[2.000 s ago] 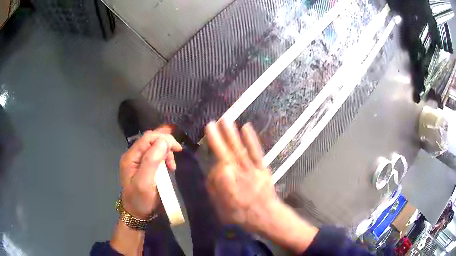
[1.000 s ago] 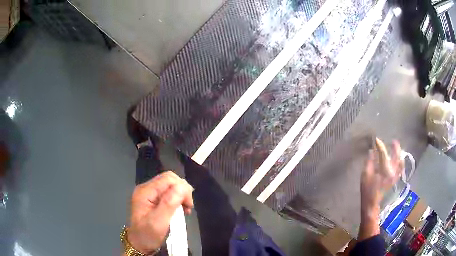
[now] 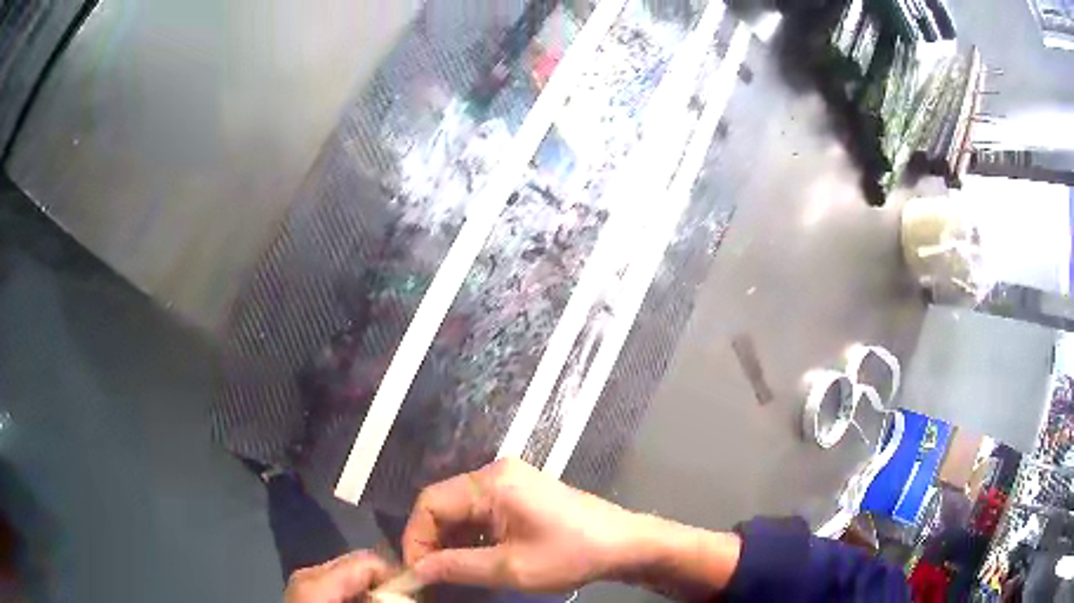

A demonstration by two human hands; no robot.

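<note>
A dark ribbed board [image 3: 277, 300], smeared white, red and green, lies on the grey bench. Three long pale tape strips run along it; the nearest to its left side [image 3: 438, 300] stands apart from the other two. My left hand [image 3: 338, 580] is at the bottom edge, mostly cut off, around a cream tape roll [image 3: 396, 587] of which only a small part shows. My right hand [image 3: 518, 528] is just right of it, thumb and fingers closed together at the roll; its fingertips partly hide it. A thin dark cutter [image 3: 751, 369] lies on the bench right of the board.
White tape rings [image 3: 830, 408] with a loose curling strip lie on the bench at right. Beside them are a blue box [image 3: 910, 466] and a brown box [image 3: 963, 457]. A whitish wrapped roll [image 3: 942, 247] and green bundles [image 3: 913, 112] are at the upper right.
My right hand has come back from the bench's right side to the roll by my left hand. The cutter now shows on the bench there. The view has shifted, and my left hand is lower in it.
</note>
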